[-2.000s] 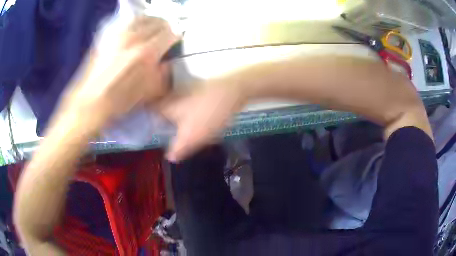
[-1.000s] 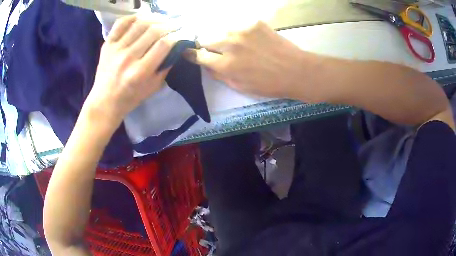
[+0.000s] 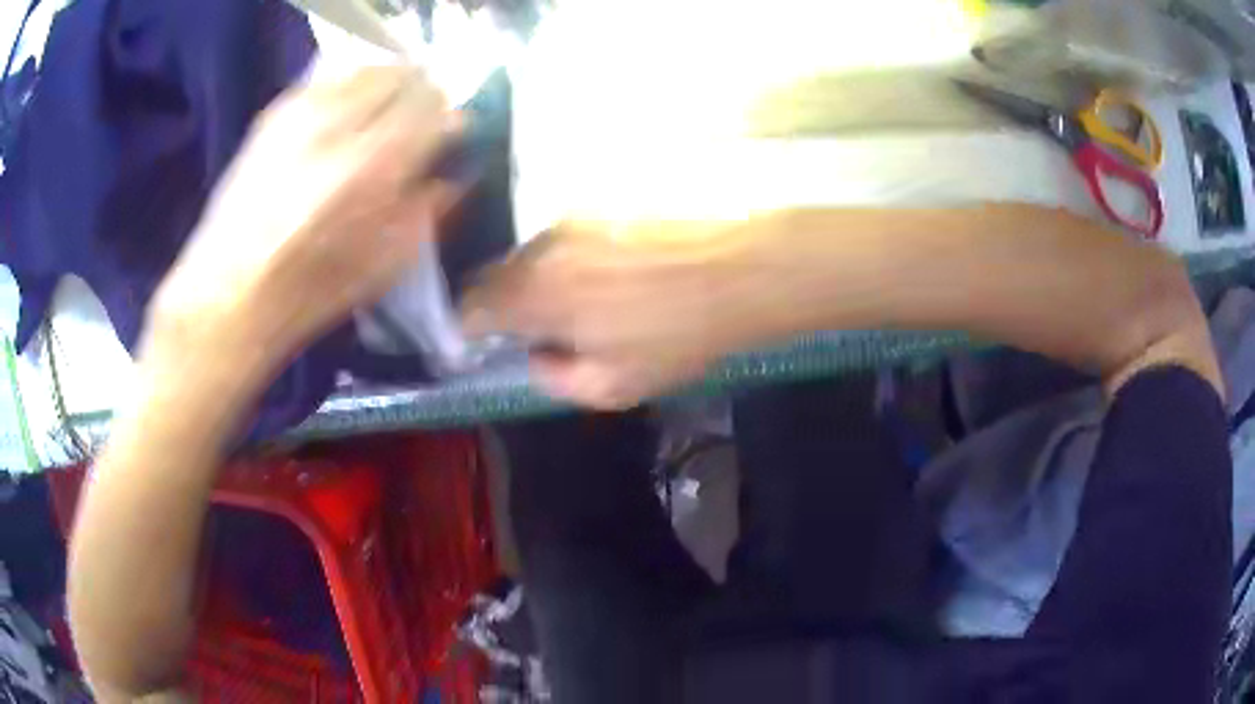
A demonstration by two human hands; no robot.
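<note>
My left hand (image 3: pixel 310 193) is blurred, at the upper left beside the lamp glare, over a light grey garment panel (image 3: pixel 416 305). A dark navy band (image 3: pixel 482 179) runs down between my two hands. My right hand (image 3: pixel 578 310) is blurred, at the table's front edge by the lower end of the band. Its fingers are bent towards the cloth, but the blur hides whether they grip it. The left fingertips are also too blurred to tell their grip. The needle area is lost in glare.
Navy garment pieces (image 3: pixel 152 151) heap at the left. Scissors (image 3: pixel 1067 131) with yellow and red handles lie at the right. A red crate (image 3: pixel 351 516) stands below the table at left. The green ruler-marked table edge (image 3: pixel 826 355) crosses in front of my lap. Grey-blue cloth (image 3: pixel 1018 481) hangs at lower right.
My right hand has moved down and left, from beside the needle area to the table's front edge. The band's pointed end, visible before, no longer shows clearly. The camera view has shifted slightly.
</note>
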